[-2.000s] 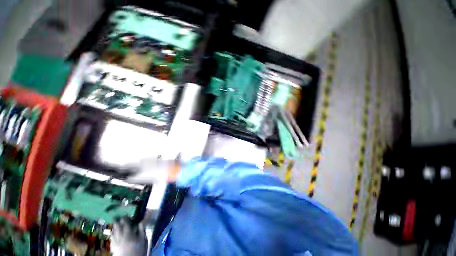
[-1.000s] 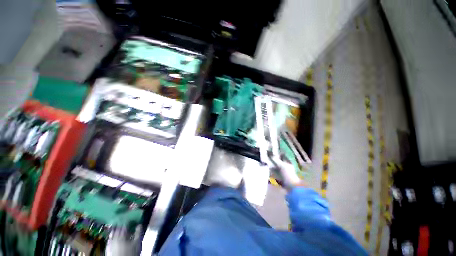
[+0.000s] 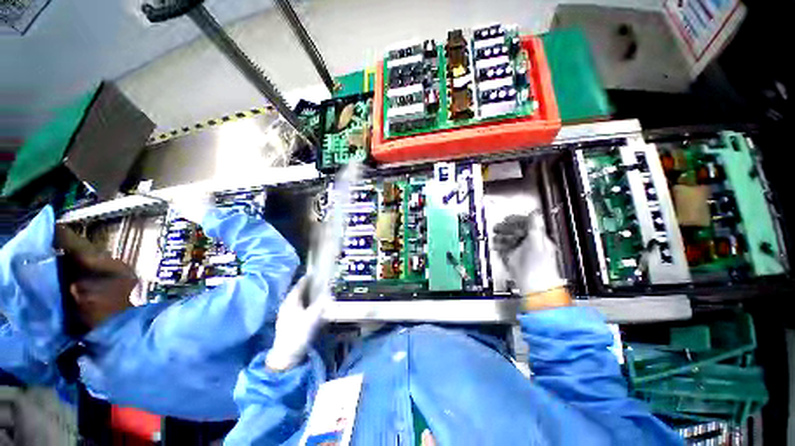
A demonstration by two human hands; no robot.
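A circuit board [image 3: 383, 231] with a pale-green plate [image 3: 445, 239] on its right part lies in a black carrier in front of me. My left hand [image 3: 296, 322], in a white glove, is shut on a light bar [image 3: 331, 231], which is blurred and stands roughly upright in the picture over the board's left edge. My right hand [image 3: 532, 261], gloved with an orange band at the wrist, is right of the board over a pale gap in the line. Its grey fingertips are curled; whether they hold anything is unclear.
A coworker's blue sleeve [image 3: 248, 253] reaches over another board [image 3: 187, 253] at left. A red tray [image 3: 471, 142] with a board and a small dark tray [image 3: 344, 131] sit behind the line. Another carrier with boards [image 3: 697, 205] is at right, above loose green fixtures [image 3: 697, 366].
The view has swung from the parts bin to the line. The light bar was in my right hand over the bin; a light bar is now in my left hand at the board.
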